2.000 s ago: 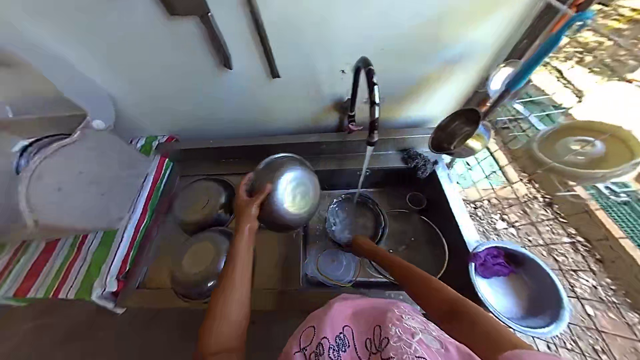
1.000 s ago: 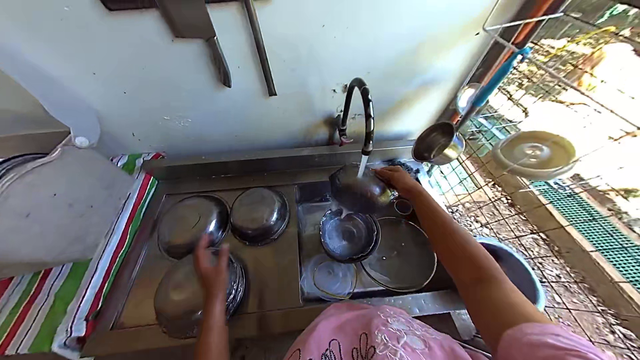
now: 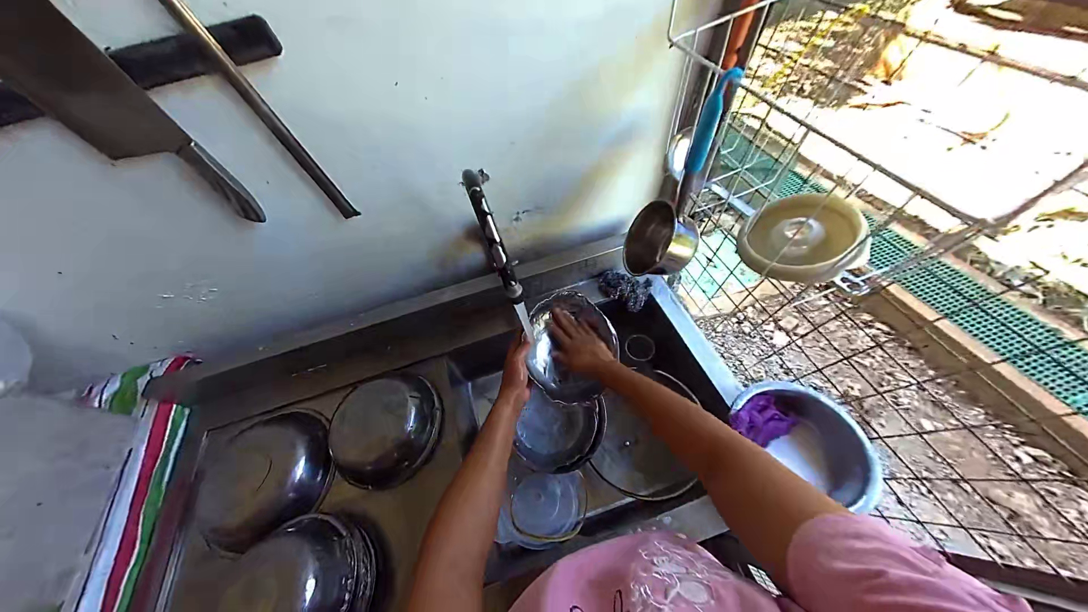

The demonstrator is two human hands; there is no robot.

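A shiny metal bowl (image 3: 561,374) is tilted beneath the running black faucet (image 3: 493,234). My left hand (image 3: 516,367) grips its left rim, and water falls near that edge. My right hand (image 3: 582,342) lies with spread fingers against the bowl's surface. Directly below it, another metal bowl (image 3: 557,433) sits in the sink. Nearer me is a round clear container or lid (image 3: 546,506), and to the right a large round glass-like lid or pan (image 3: 646,450) lies in the basin. Upturned metal bowls rest on the drainboard, among them one by the sink (image 3: 382,432).
A dark scouring pad (image 3: 625,290) lies at the sink's back corner. A metal basin (image 3: 854,442) with a purple cloth (image 3: 762,420) stands at right. Dippers (image 3: 659,240) and a pale lid (image 3: 803,238) hang on wire mesh. A cleaver (image 3: 93,93) hangs on the wall.
My left hand has moved from the drainboard bowls to the bowl under the faucet. My right hand has shifted onto that bowl's surface. A bowl held two seconds ago now rests upturned on the drainboard.
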